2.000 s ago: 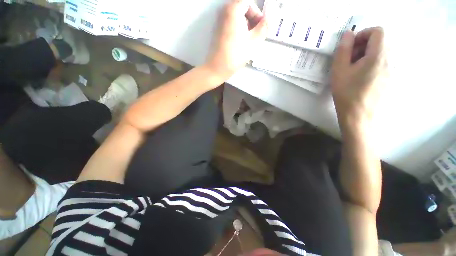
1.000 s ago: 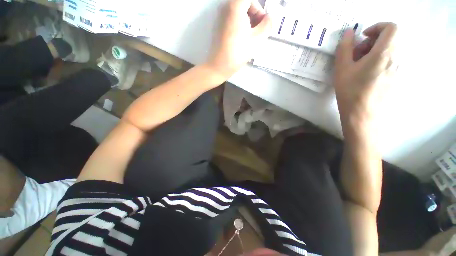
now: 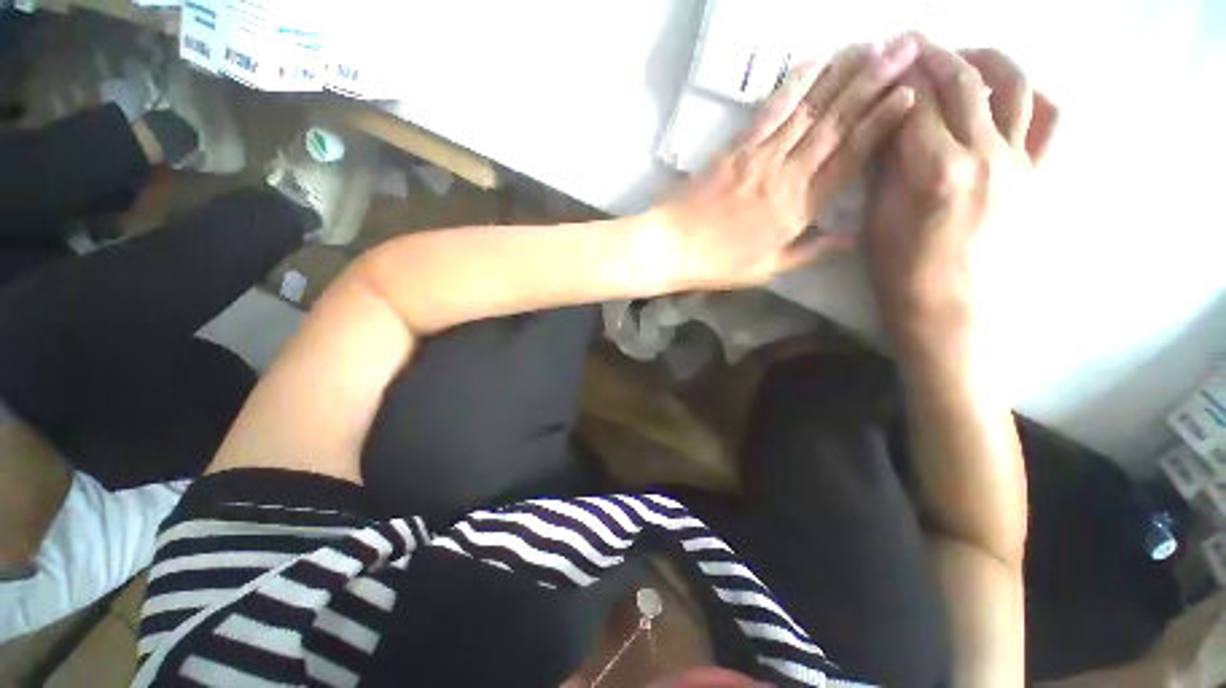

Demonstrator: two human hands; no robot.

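Note:
A white printed leaflet (image 3: 737, 54) lies on the white table at the upper middle, with dark bars partly showing. More sheets lie under it, mostly hidden by my hands. My left hand (image 3: 780, 182) lies flat over the sheets, fingers extended toward the right. My right hand (image 3: 948, 168) is beside it with curled fingers, and the fingers of both hands meet or overlap. What is under the fingers is hidden, so I cannot tell if either hand grips a sheet.
White cartons with blue print (image 3: 262, 47) stand at the table's upper left; more boxes (image 3: 1197, 423) are at the right edge. A crumpled plastic bag (image 3: 686, 329) is below the table edge. A seated person's dark-clothed legs (image 3: 135, 296) are at the left, with litter on the floor.
My left hand has moved right and down, from the leaflet's left side to flat across the sheets against my right hand. Most of the leaflet's bars are now covered.

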